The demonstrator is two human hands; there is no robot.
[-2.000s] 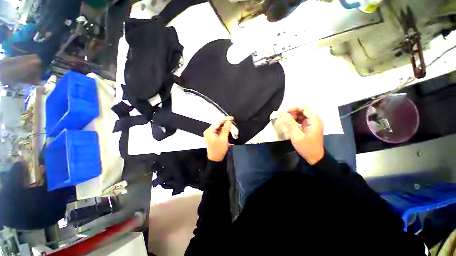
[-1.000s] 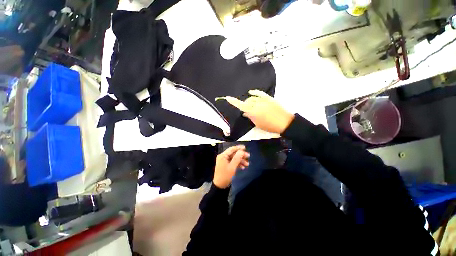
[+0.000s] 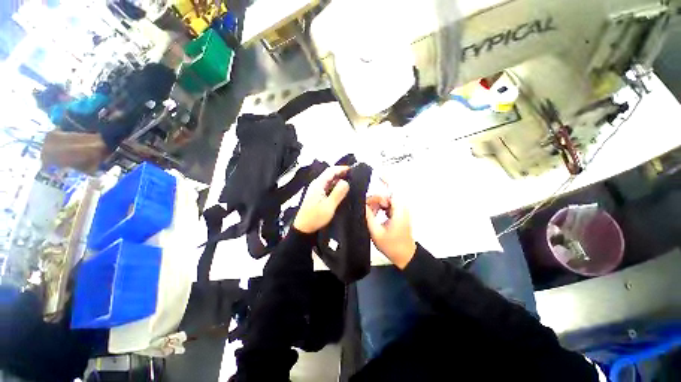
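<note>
A black fabric bag body (image 3: 351, 242) is bunched up at the table's front edge, its lower end hanging over it. My left hand (image 3: 321, 201) grips its upper left side. My right hand (image 3: 388, 222) is at its upper right edge with fingers bent; whether they pinch the fabric is unclear. A small white patch shows on the bag. A black strap (image 3: 295, 183) lies to the left of it. More black bags (image 3: 257, 160) lie on the white table (image 3: 440, 216) at the left.
The cream sewing machine (image 3: 478, 48) stands at the back. Red-handled snips (image 3: 567, 151) lie on its bed at the right. A pink bin (image 3: 585, 240) is right of my knees. Two blue bins (image 3: 134, 205) stand at far left. A green bin (image 3: 207, 63) and a person (image 3: 142, 93) are farther back.
The bag body, spread flat before, is now gathered upright between my hands. My left hand has moved up onto it and my right hand has drawn back to its edge. The view has shifted, showing more machine.
</note>
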